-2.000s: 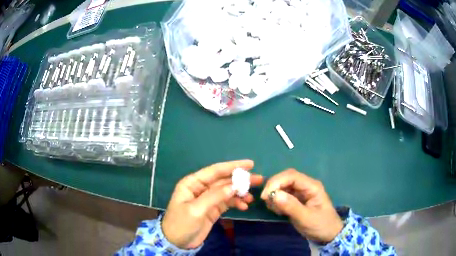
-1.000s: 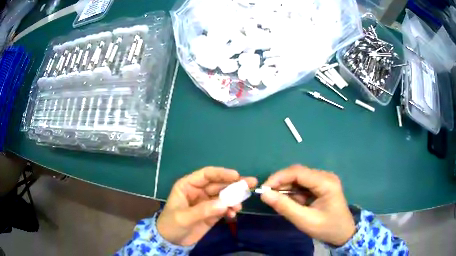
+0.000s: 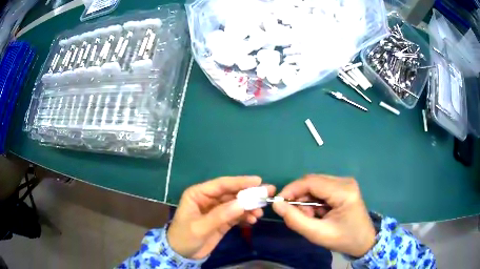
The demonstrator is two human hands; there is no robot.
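Note:
My left hand (image 3: 216, 215) holds a white plastic head (image 3: 252, 198) between thumb and fingers, above the table's front edge. My right hand (image 3: 329, 213) pinches a slender metal shaft (image 3: 302, 203) between thumb and forefinger. The shaft lies level, and its collar end meets the right side of the head. Whether the tip is inside the head cannot be told. A white sleeve (image 3: 314, 132) lies on the green mat beyond my hands.
An open bag of white heads (image 3: 252, 47) lies at the back middle. Right of it are loose sleeves, a collared shaft (image 3: 348, 100), a tub of shafts (image 3: 397, 65) and a lidded clear box (image 3: 446, 97). A clear blister tray (image 3: 100, 113) and blue trays (image 3: 16, 79) are left.
The white head has turned onto its side in my left hand. My right hand has brought the shaft level and up against it. The view has shifted, moving the table items slightly up and right.

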